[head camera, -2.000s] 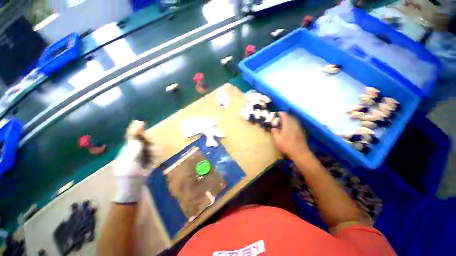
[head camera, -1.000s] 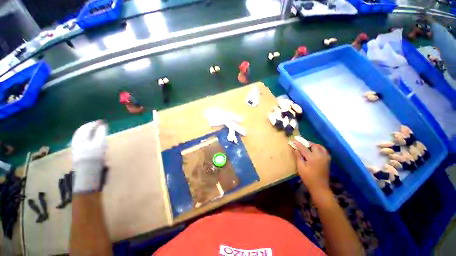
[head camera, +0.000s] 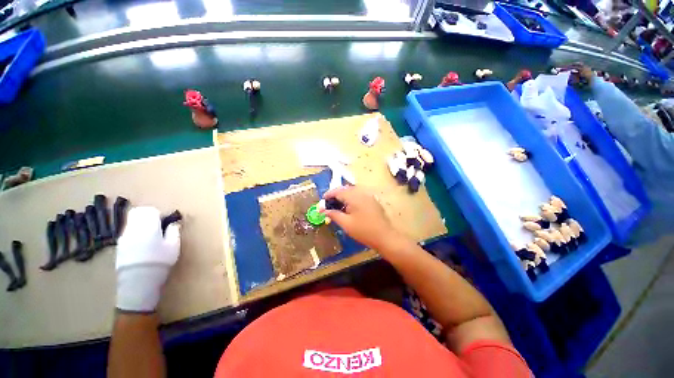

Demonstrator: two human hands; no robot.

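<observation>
My right hand, bare, holds a small cream-and-black piece at the green-rimmed pot on the brown card. My left hand, in a white glove, is over the beige surface with a black limb part at its fingertips; its grip is partly hidden. A row of several black limb parts lies left of the glove. A cluster of cream-and-black pieces lies at the board's upper right.
The light-blue tray at right holds cream-and-black pieces. Red-topped figure parts and joined limb assemblies stand on the green belt. Another person's sleeve reaches in at far right. White scraps lie on the cardboard board.
My right hand has moved left from the board's right edge to the green-rimmed pot. My gloved left hand has moved lower over the beige surface. The camera view has shifted.
</observation>
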